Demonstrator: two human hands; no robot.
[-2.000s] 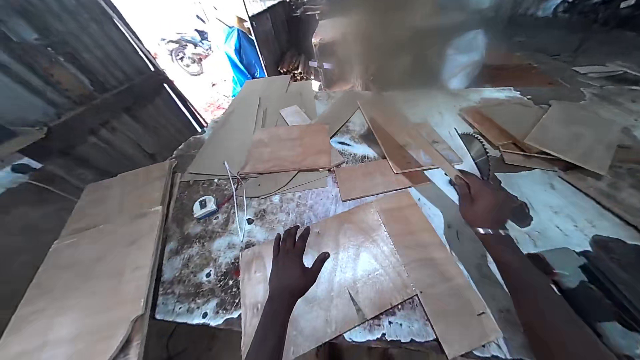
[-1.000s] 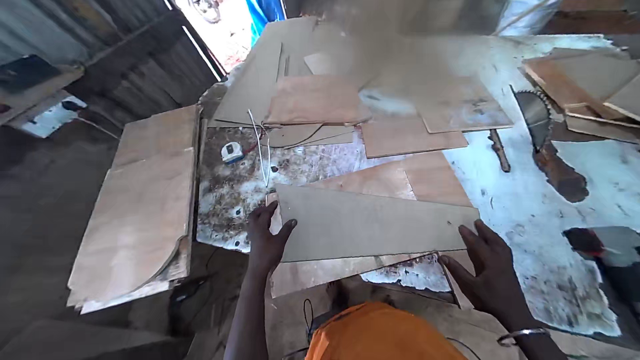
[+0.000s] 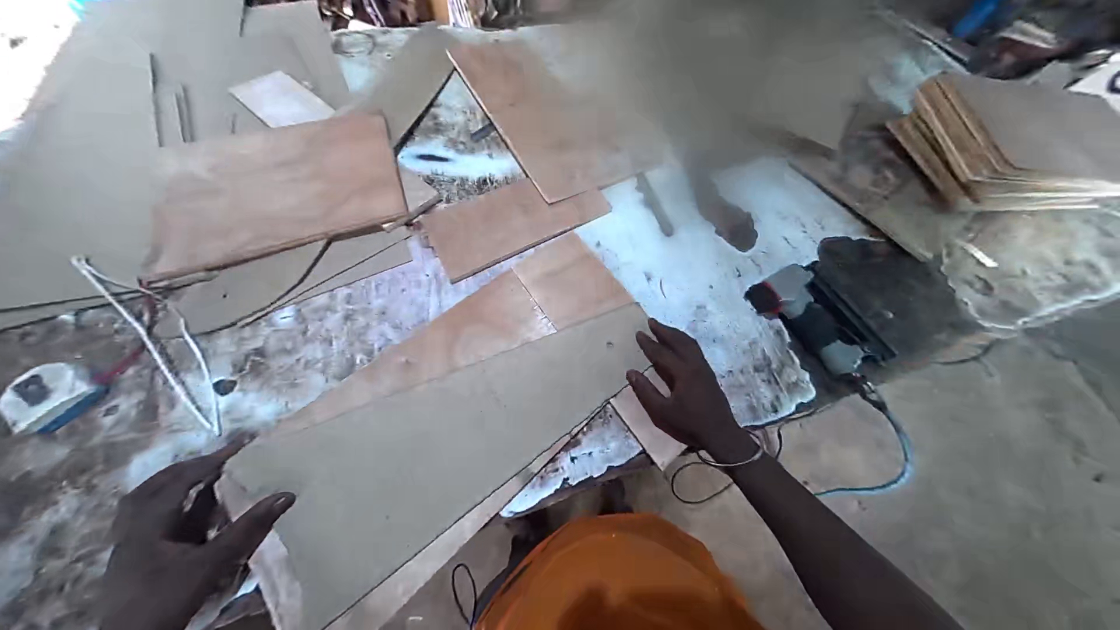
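A long grey-faced board lies across reddish plywood pieces on the stained worktable. My left hand grips its near left end, thumb on the top face and fingers around the end edge. At the other end, my right hand rests against the right end and near corner, fingers slightly spread. A white and blue tape measure sits left of the board, close to a bent white strip.
Plywood sheets cover the back of the table. A corded power tool lies at the right edge, its cable hanging down. Stacked boards stand at the back right. A dark smudge blurs the top of the view.
Two seconds ago my right hand was by the circular blade and my left hand lay flat on plywood. The grey board came between both hands by one second ago and is now more slanted. The view has shifted.
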